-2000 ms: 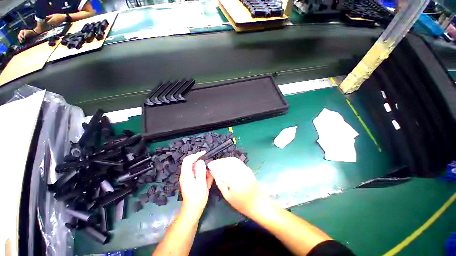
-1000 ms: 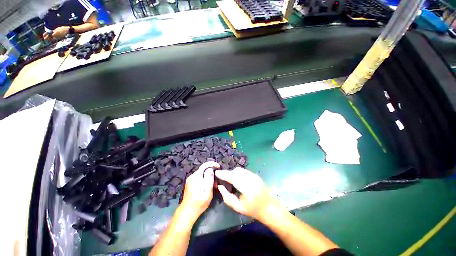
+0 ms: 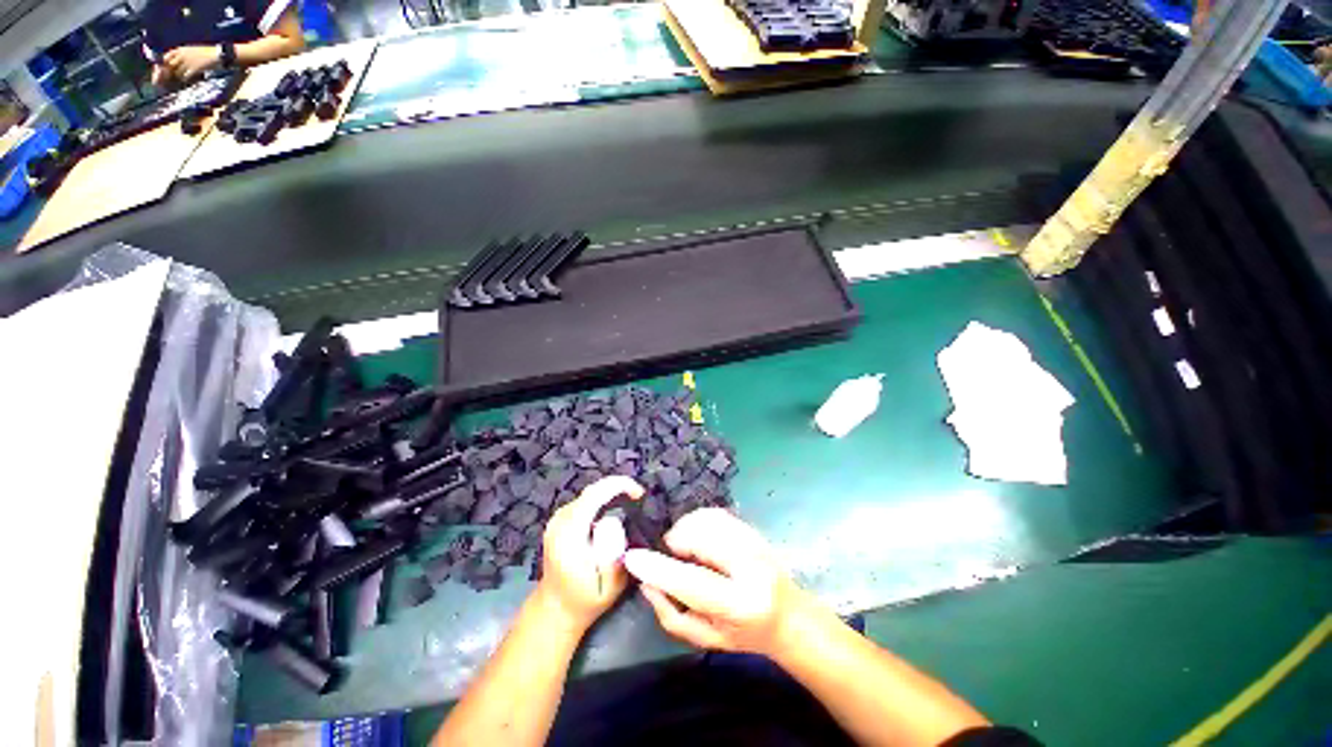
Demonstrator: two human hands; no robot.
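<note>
My left hand (image 3: 587,552) and my right hand (image 3: 719,581) meet low at the centre, over the near edge of a flat pile of dark pads (image 3: 584,453). Between them they hold a black plastic housing (image 3: 637,523), mostly hidden by the fingers. Whether a pad is also held cannot be told. A tangled heap of black housings (image 3: 329,474) lies left of the pads. Behind the pile is a long black tray (image 3: 687,314) with several housings (image 3: 519,270) slanted in a row at its left end.
A white wad (image 3: 850,404) and white sheets (image 3: 1008,406) lie right of the pile. A plastic-lined box with a white panel (image 3: 73,482) stands left. Tall black stacked trays (image 3: 1183,321) and a yellow-wrapped post (image 3: 1096,204) are at right. A person (image 3: 219,37) works across the belt.
The housing first pointed up and right out of my hands; now it is turned and mostly covered by the fingers. My hands have moved slightly down. The whole view has shifted slightly.
</note>
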